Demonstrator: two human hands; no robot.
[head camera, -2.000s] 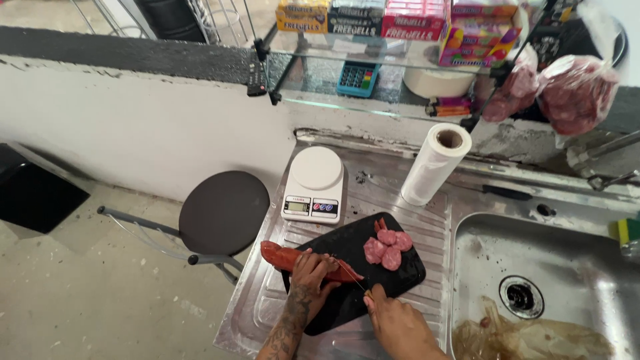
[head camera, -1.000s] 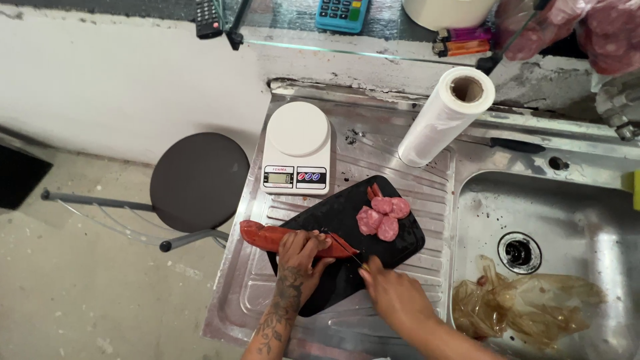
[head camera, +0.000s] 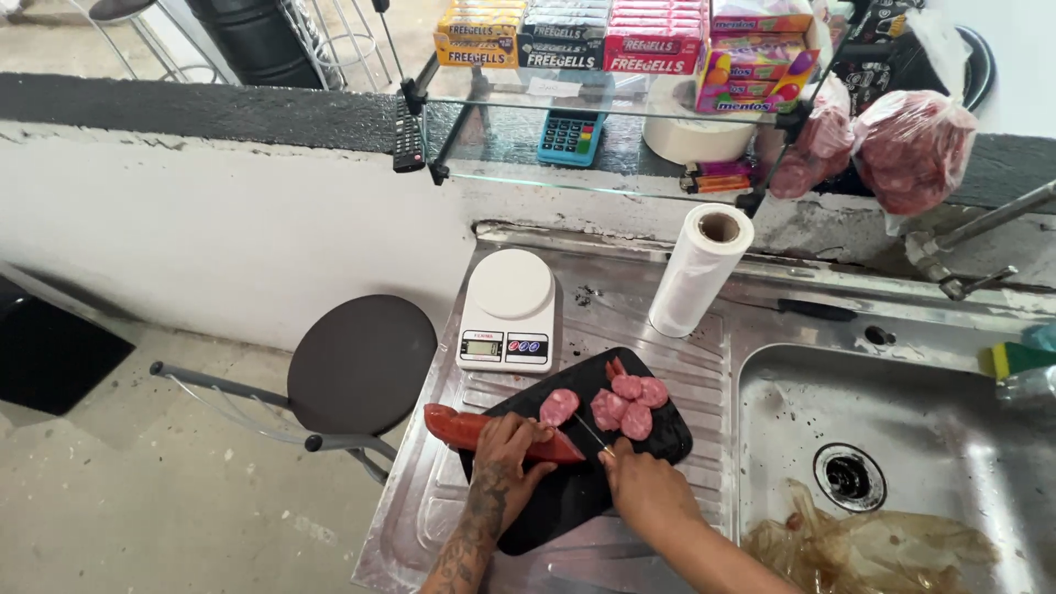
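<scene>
A black cutting board (head camera: 544, 503) lies on the steel drainboard. Across its left part lies a red sausage (head camera: 458, 425), its far-left end past the board's edge. My left hand (head camera: 507, 454) presses on the sausage and holds it down. My right hand (head camera: 648, 487) grips a knife (head camera: 592, 435) by its handle; the blade points up and left beside the sausage's cut end. One slice (head camera: 558, 407) lies just above the blade. Several sausage slices (head camera: 635, 419) are piled on the board's upper right, near a small red end piece (head camera: 615, 368).
A white kitchen scale (head camera: 510, 309) stands behind the board, a plastic bag roll (head camera: 701, 268) upright to its right. A black-handled knife (head camera: 817, 310) lies behind the sink (head camera: 755, 412), which holds a brownish plastic bag (head camera: 874, 544). A glass shelf (head camera: 577, 103) overhangs the back; a stool (head camera: 363, 363) is left.
A separate slice now lies above the knife blade, where none lay one second ago. The view has tilted back up since then. My left hand remains on the sausage.
</scene>
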